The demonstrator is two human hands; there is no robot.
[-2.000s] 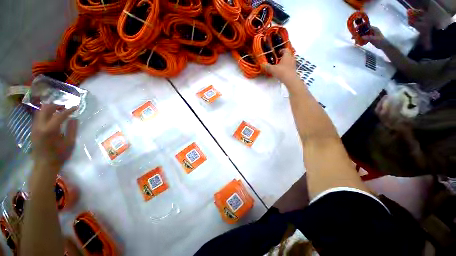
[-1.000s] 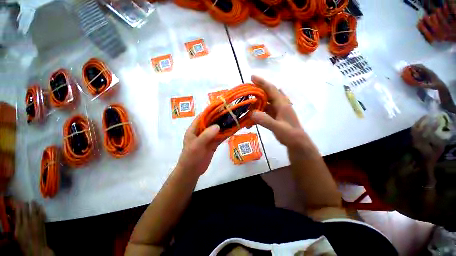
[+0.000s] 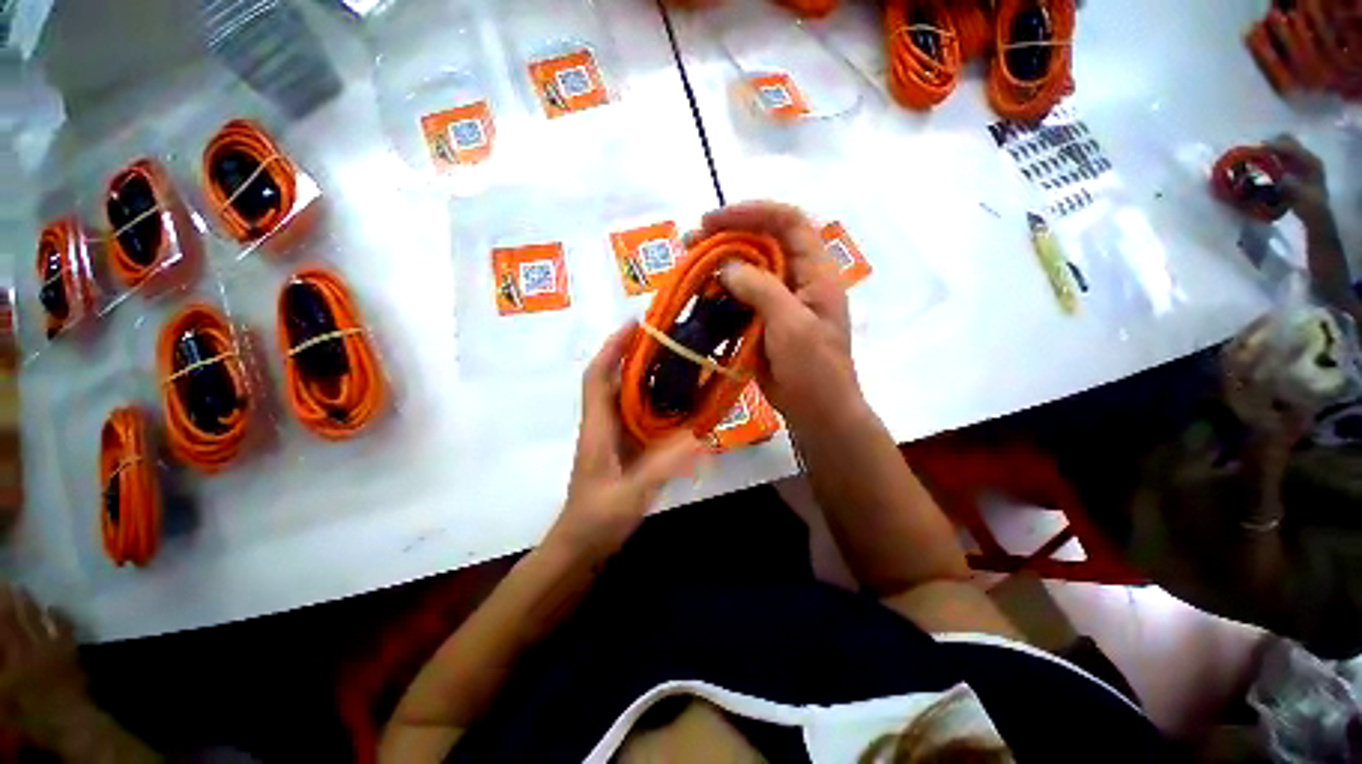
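An orange cable coil (image 3: 657,391) with black parts in its middle and a pale band around it is held above the table's front edge. My left hand (image 3: 616,463) grips its lower left side. My right hand (image 3: 799,321) holds its upper right side, with the thumb over the black parts. A stack of orange insert cards (image 3: 742,423) lies partly hidden under the coil. Single insert cards (image 3: 532,278) with QR codes lie in front, some in clear, barely visible blister trays (image 3: 493,337). One card behind my right hand is partly covered.
Coils in clear blisters (image 3: 324,355) stand in rows at left. Nested blister trays (image 3: 274,52) lie at the back left. More cable coils (image 3: 1031,57) lie at the back. A label sheet (image 3: 1055,157) and yellow-green stick (image 3: 1052,264) lie at right. Another person's hand (image 3: 1304,179) holds a coil.
Since one second ago, the coil has turned more upright in my hands, and my right thumb has moved onto its middle. Earlier, my right hand was at the coil pile and my left at the clear trays.
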